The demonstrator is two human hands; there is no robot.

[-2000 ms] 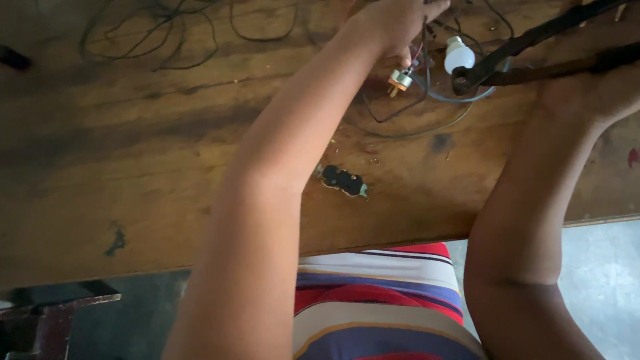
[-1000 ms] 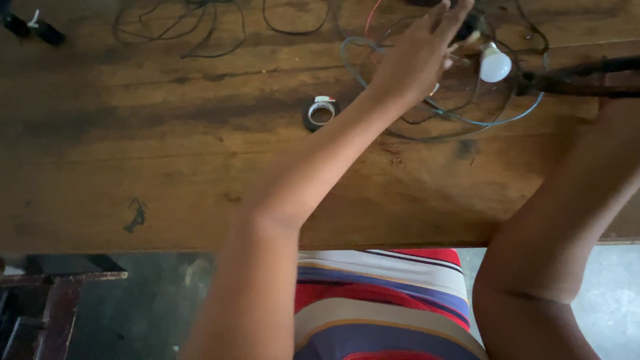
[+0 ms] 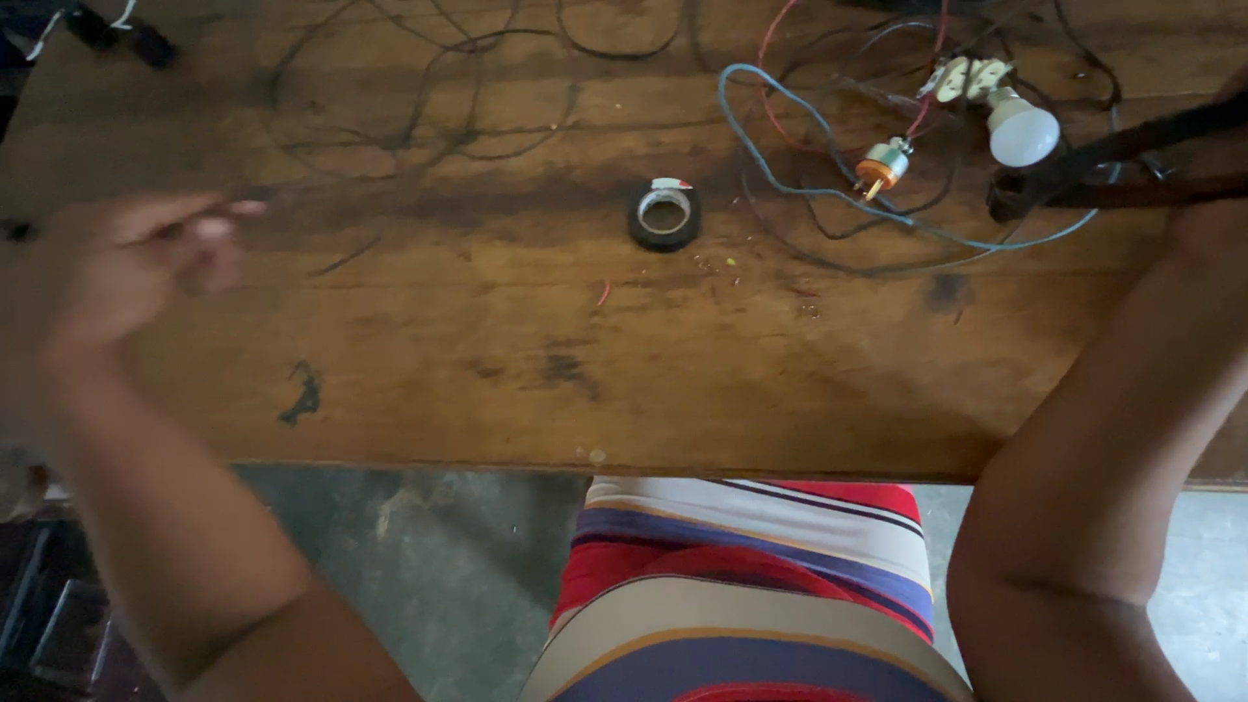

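My left hand [image 3: 156,258] is blurred over the left part of the wooden table; its fingers are partly curled, and whether anything small is between them cannot be told. My right hand [image 3: 1214,146] is cut by the right edge, behind the dark handles of pliers or a similar plier-type tool [image 3: 1102,180]; its fingers are mostly hidden. Left of the tool head lie a white LED bulb [image 3: 1022,129] in a pale holder [image 3: 965,78], an orange and silver plug [image 3: 883,168] and a loop of blue wire [image 3: 780,180]. A roll of black tape [image 3: 665,216] lies mid-table.
Thin dark wires [image 3: 419,107] spread over the table's back left. Black connectors or fittings [image 3: 122,34] with white cord lie at the far left corner. Small wire scraps [image 3: 604,292] lie near the tape. The table's front edge [image 3: 468,466] runs just before my striped clothing [image 3: 760,565].
My left hand has moved from the wires and bulb to the far left. The black, wavy-edged piece seen mid-table two seconds ago is out of view, and the tape roll now shows fully.
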